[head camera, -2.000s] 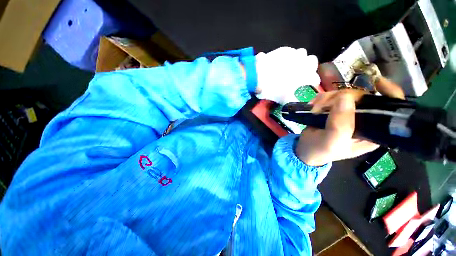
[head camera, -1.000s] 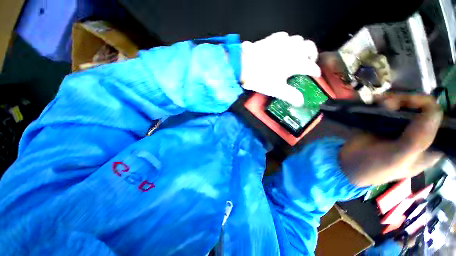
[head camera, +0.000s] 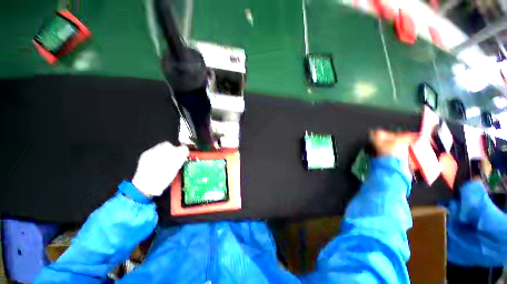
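A green circuit board unit in a black frame (head camera: 204, 181) lies on a red foam pad (head camera: 233, 188) in front of me. My gloved left hand (head camera: 160, 168) is at the pad's upper left corner, its fingers bunched; their grip is unclear. The black power screwdriver (head camera: 194, 111) hangs above the feeder, its lower end near the pad's top edge, with no hand on it. My bare right hand (head camera: 392, 143) is blurred, reaching far right beside a red pad (head camera: 425, 158) and a tilted green board unit (head camera: 361, 165); whether it holds anything is unclear.
The white-and-black screw feeder (head camera: 228, 83) stands behind the pad. Another board unit (head camera: 320, 151) lies on the black mat (head camera: 83, 150). The green conveyor (head camera: 278, 33) carries several units. Cardboard boxes (head camera: 428, 238) and a blue-violet stool or bin (head camera: 25, 249) are below. Another person's blue sleeve (head camera: 482, 219) is at right.
The view has turned towards the conveyor. My right hand has let go of the screwdriver and moved far right. My left hand has moved off the board to the pad's corner.
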